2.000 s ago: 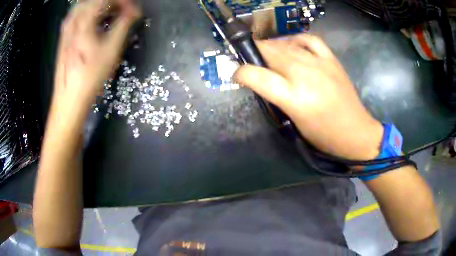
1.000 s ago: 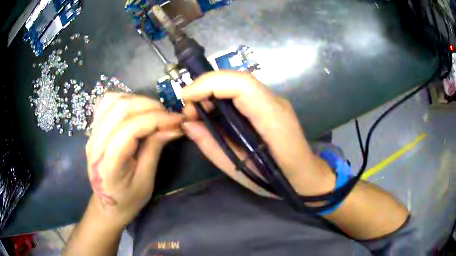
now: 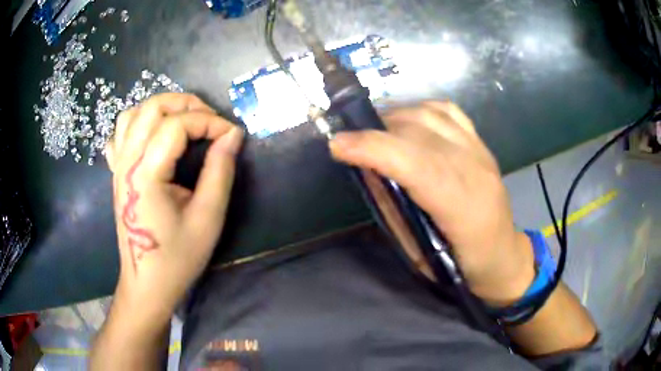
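My right hand (image 3: pixel 435 181) holds the soldering iron (image 3: pixel 351 98) by its black handle, with the barrel pointing up and away over the board and the thin feed tube beside it. A blue circuit board (image 3: pixel 272 105) with a large glaring white area lies flat under the iron, between my hands. My left hand (image 3: pixel 170 170) is at the board's left end, with thumb and index fingertips pinched together at its lower left corner. Whether a tiny part is between the fingertips cannot be seen. The iron's tip is near the top edge and blurred.
Loose glassy components (image 3: pixel 61 119) lie scattered left of my left hand. Another blue board (image 3: pixel 61 18) is at the upper left, and part of one (image 3: pixel 235 7) shows at the top edge. Black cords (image 3: pixel 572 181) hang at the right, past the blue wrist strap (image 3: pixel 540 272).
My hands have moved apart; the right hand with the iron shifted right, uncovering the board. The view has shifted, so the boards at the top are more cut off.
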